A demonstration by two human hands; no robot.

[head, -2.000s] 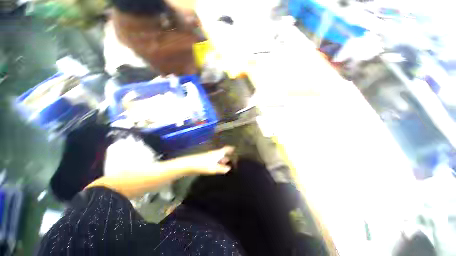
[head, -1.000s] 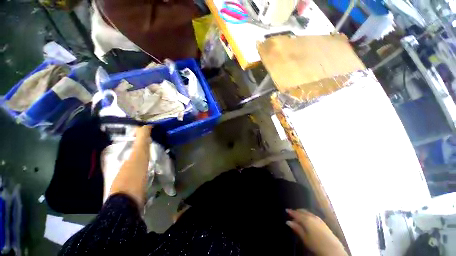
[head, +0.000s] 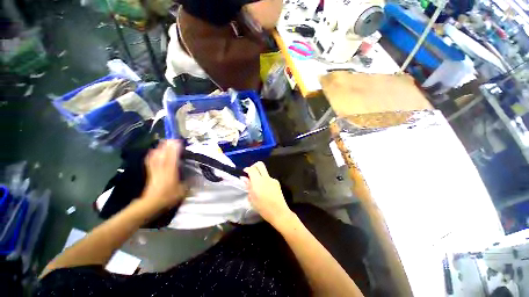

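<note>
A black garment (head: pixel 132 183) with white lining (head: pixel 212 204) is held over the floor and lap, left of the table. My left hand (head: pixel 165 174) is at the black cloth on the left, slightly blurred, and grips it. My right hand (head: pixel 264 190) is closed on the right end of a black edge that runs along the white lining. The black edge is stretched between the two hands.
Blue crates (head: pixel 255 152) with light cloth pieces stand on the floor beyond the garment. The white sewing table (head: pixel 417 191) is at right, with brown cardboard (head: pixel 371 96) at its far end. A seated person (head: pixel 226 52) is ahead, beside another sewing machine (head: pixel 348 29).
The right hand has moved left from beside the table to the garment. The garment is raised and spread between both hands, with more white lining showing. The view has shifted.
</note>
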